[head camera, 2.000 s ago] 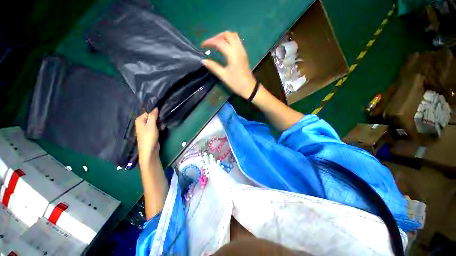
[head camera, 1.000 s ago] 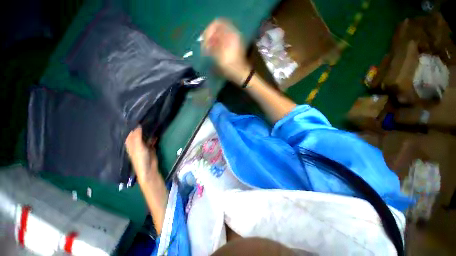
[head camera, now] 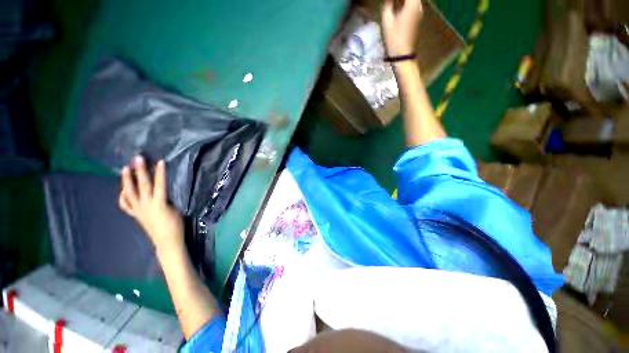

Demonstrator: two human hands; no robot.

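A dark grey poly mailer (head camera: 186,131) lies on the green table, its open end with the shiny flap edge towards me. My left hand (head camera: 148,203) rests on it with the fingers spread, holding nothing. A flat pile of dark mailers (head camera: 103,231) lies to its left, partly under it. My right hand (head camera: 402,24) is over the open brown carton (head camera: 438,58) at the top edge, partly cut off; whether it holds anything cannot be told. Pale crumpled items (head camera: 369,62) lie in the carton.
White boxes with red bands (head camera: 90,314) stand at the lower left. Tiny white scraps (head camera: 232,104) dot the green table (head camera: 276,41). Brown cartons (head camera: 524,134) and white bundles (head camera: 603,241) are at the right, beyond yellow-black floor tape (head camera: 452,76).
My right hand has moved away from the mailer's flap, across to the carton. My left hand has let go of the mailer's edge and now lies spread on top.
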